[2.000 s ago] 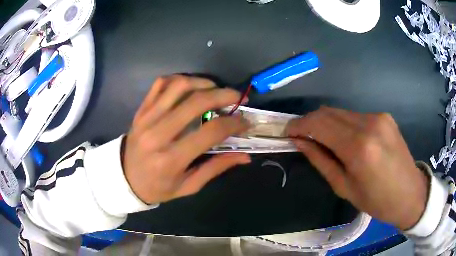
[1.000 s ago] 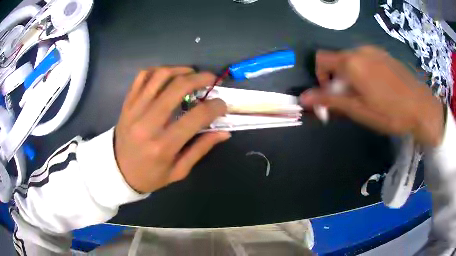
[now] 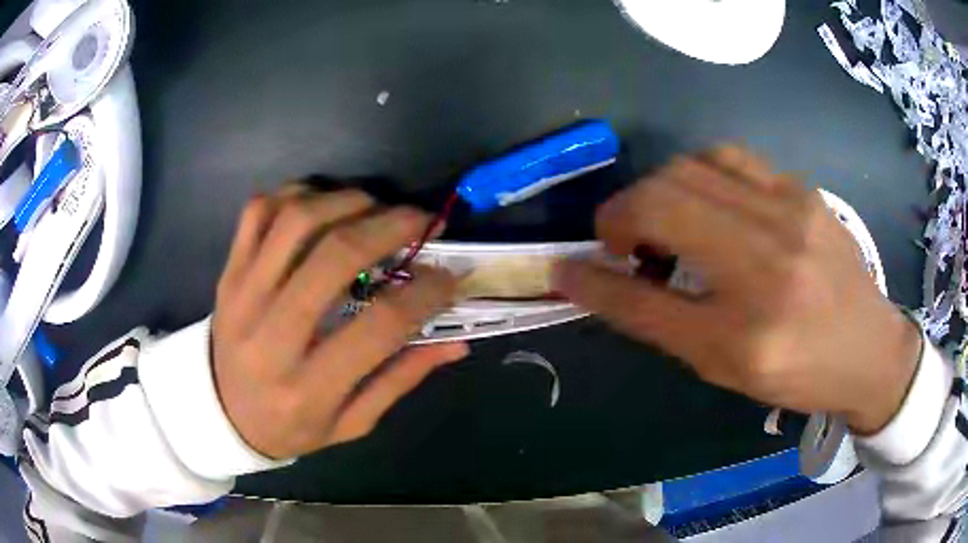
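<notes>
The open white fan housing shell (image 3: 499,313) lies across the mat between my hands, with a pale strip along its cavity. My left hand (image 3: 318,318) grips its left end beside a small green light. My right hand (image 3: 743,286) is on its right end, thumb at the cavity, fingers partly hiding dark red wires. The blue battery cell (image 3: 541,164) lies outside the shell, above it, with a white tape piece on its side and dark red leads (image 3: 432,228) running into the shell by my left fingers.
Neck fans with blue cells (image 3: 122,202) are piled at left. A white tape roll (image 3: 706,27) is at the top edge. A heap of liner strips (image 3: 918,95) lies at right. A curled liner (image 3: 536,371) lies below the shell. The black mat (image 3: 425,456) ends in a curved front edge.
My right hand was away from the shell, blurred with a small white piece at its fingers, and is now back on the shell's right end. The view has shifted slightly.
</notes>
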